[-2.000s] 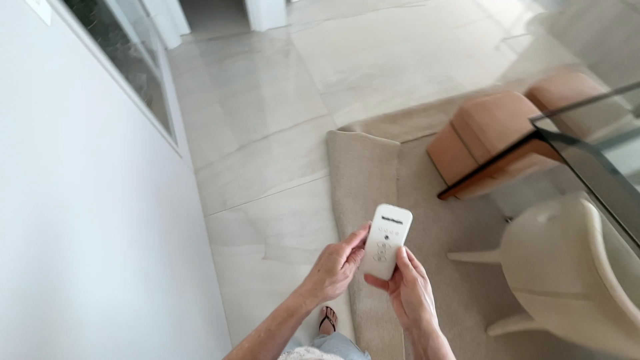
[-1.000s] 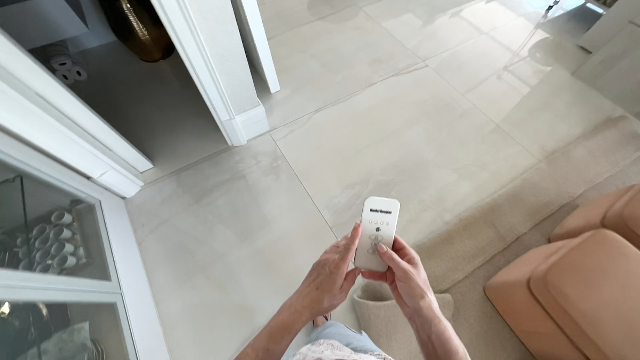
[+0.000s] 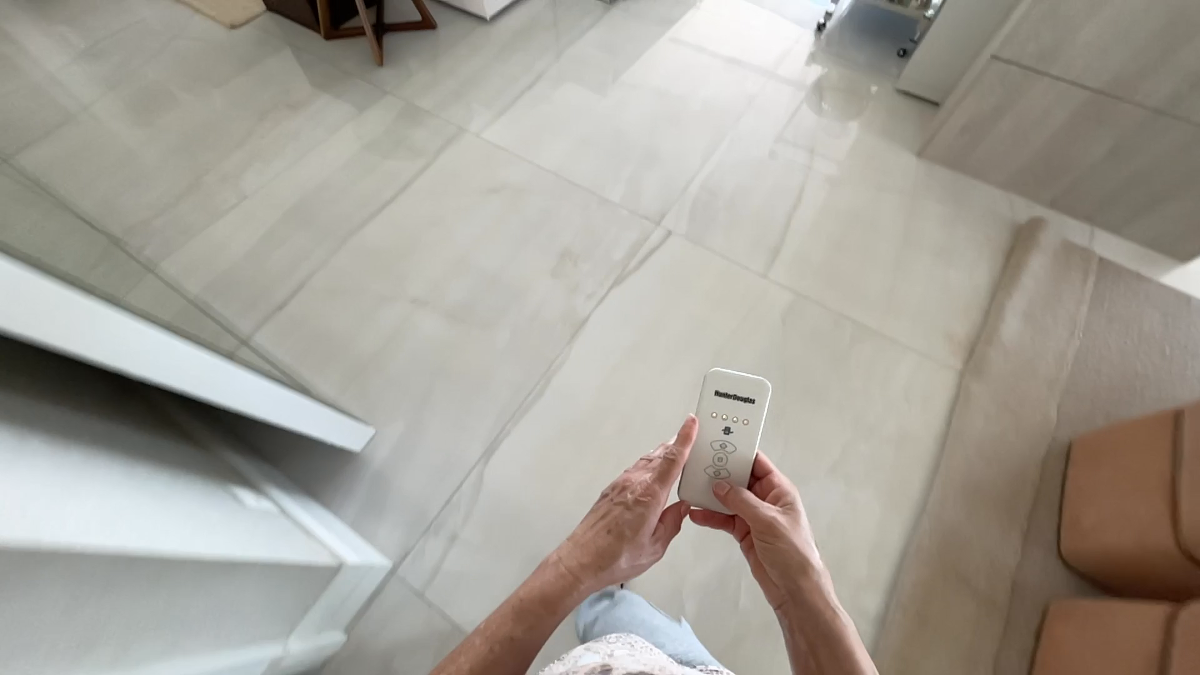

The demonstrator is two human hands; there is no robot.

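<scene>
A white Hunter Douglas remote control (image 3: 727,436) is held upright in front of me, its face with several small lights and arrow-shaped buttons turned toward me. My right hand (image 3: 773,525) grips its lower right side, the thumb resting on the face near the lowest button. Along the lower left edge, my left hand (image 3: 633,516) steadies the remote with its fingers and thumb; part of its grip is hidden behind the remote.
Pale floor tiles (image 3: 450,309) stretch ahead. A white door edge (image 3: 309,412) and white door frame (image 3: 347,562) stand at left. At right are a beige rug (image 3: 975,450) and tan upholstered seats (image 3: 1134,497). Wooden furniture legs (image 3: 375,23) show at the top.
The view has swung away from the glass table and chair, past the cabinet and doorway, to open floor. Both hands still hold the remote; my right thumb has come over its face.
</scene>
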